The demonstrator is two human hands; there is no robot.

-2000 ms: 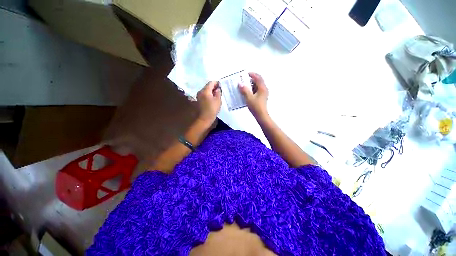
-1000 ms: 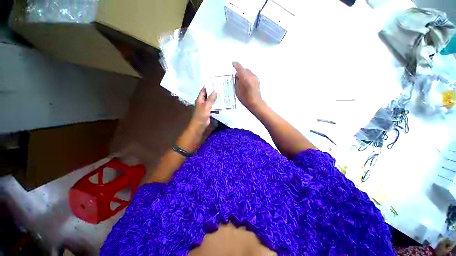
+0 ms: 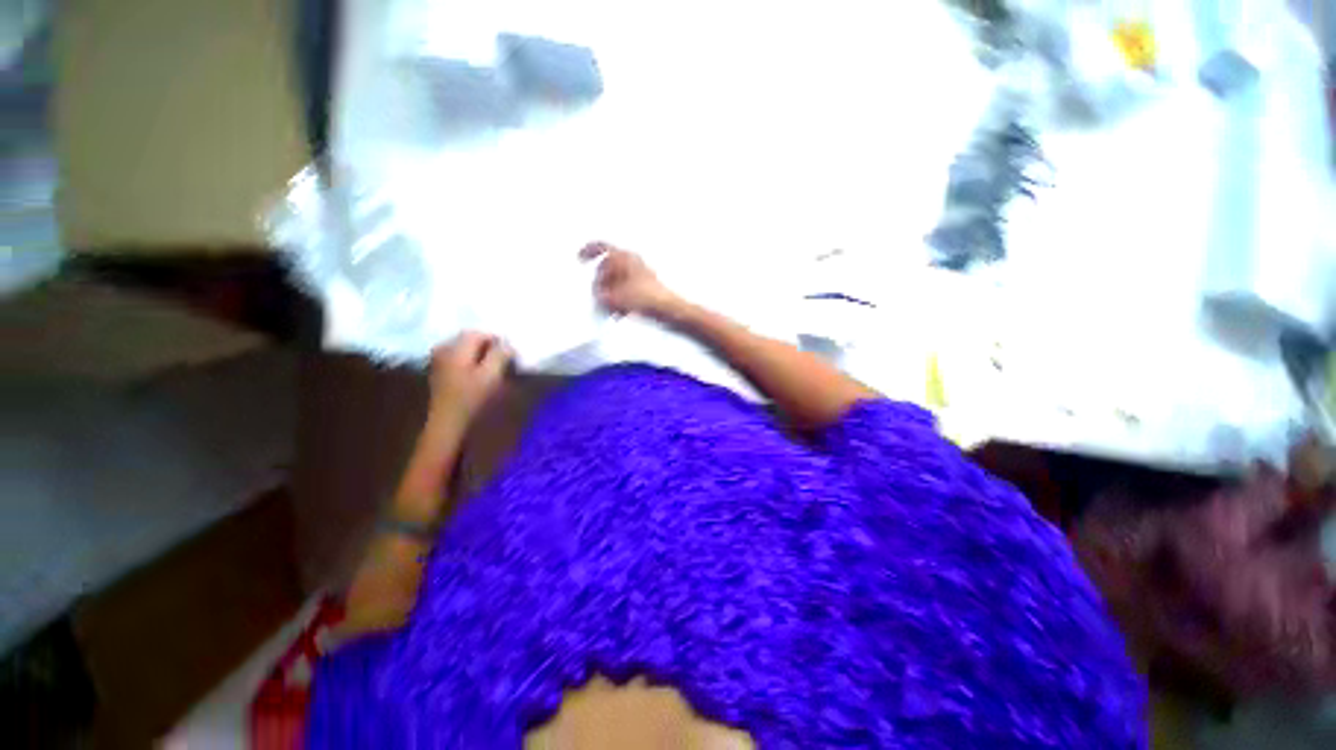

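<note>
The head view is blurred and the white tabletop is overexposed. My left hand (image 3: 469,369) is at the table's near edge with its fingers curled. My right hand (image 3: 630,281) is bent over the table, farther in and to the right. A faint pale shape (image 3: 564,349), possibly the small carton, lies between my hands; its outline and what touches it cannot be told. The stack of clear poly bags (image 3: 384,279) lies at the table's left corner, beyond my left hand.
Blurred small cartons (image 3: 550,69) stand at the far left of the table. Dark cords (image 3: 989,191) and a yellow piece (image 3: 935,381) lie to the right. A cardboard carton (image 3: 176,132) is at upper left, a red stool (image 3: 279,696) at lower left. A person's reddish clothing (image 3: 1223,572) shows at right.
The view has swung right and blurred, so table things sit farther left. The carton clearly seen at my left hand before is now washed out. My right hand's fingers look more curled.
</note>
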